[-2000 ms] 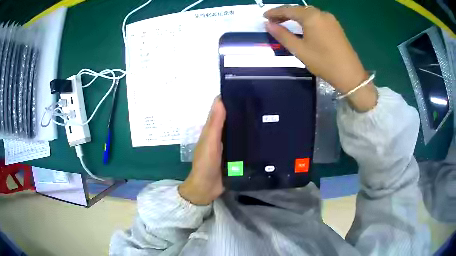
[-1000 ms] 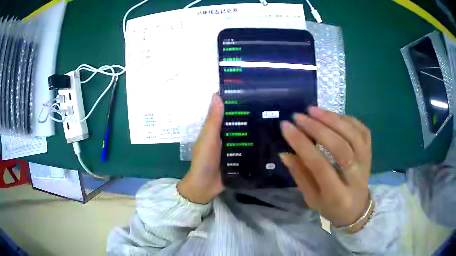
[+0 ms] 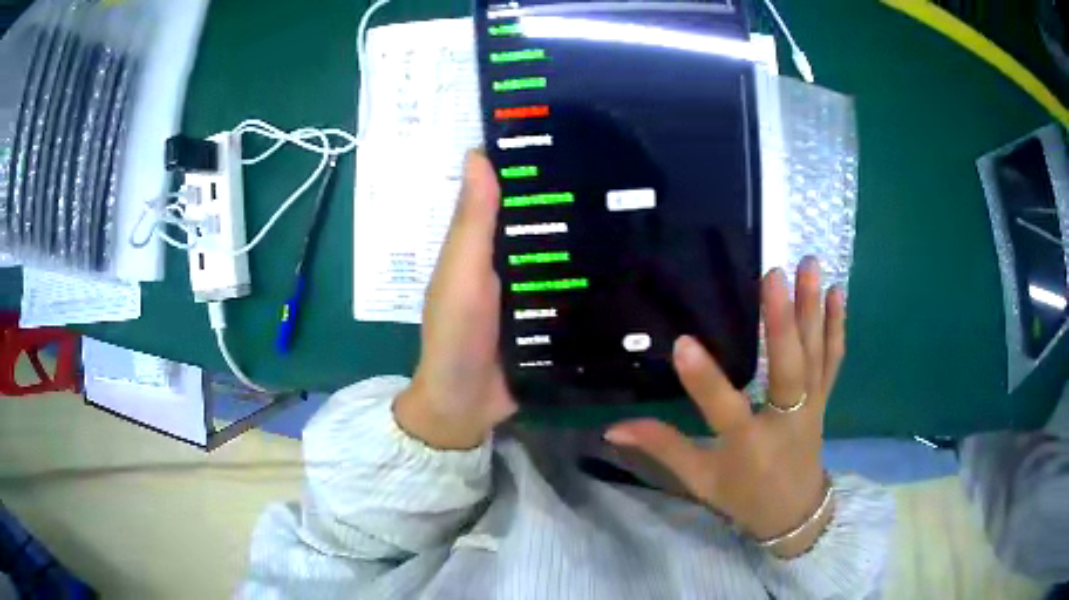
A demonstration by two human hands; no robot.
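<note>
A black tablet point(image 3: 656, 270) is held upright in front of me, its top edge cut off by the picture. Its dark screen shows a column of green, white and one red text line, with a ceiling light streak near the top. My left hand point(image 3: 463, 316) grips its left edge. My right hand point(image 3: 762, 434) is at the lower right corner, fingers spread, the index fingertip over the screen. A printed white sheet point(image 3: 404, 176) lies behind the tablet, and bubble wrap point(image 3: 817, 176) shows to its right.
At left, bubble-wrapped units point(image 3: 70, 152) stand in a row beside a power strip point(image 3: 219, 223) with white cables and a blue pen point(image 3: 293, 307). At right lies another wrapped tablet point(image 3: 1034, 246), with a grey sleeve below. A yellow line point(image 3: 979, 41) crosses the green mat.
The tablet has risen in the picture and looks larger. The screen went from coloured buttons to the text list. My right hand moved from the tablet's top to its lower right corner.
</note>
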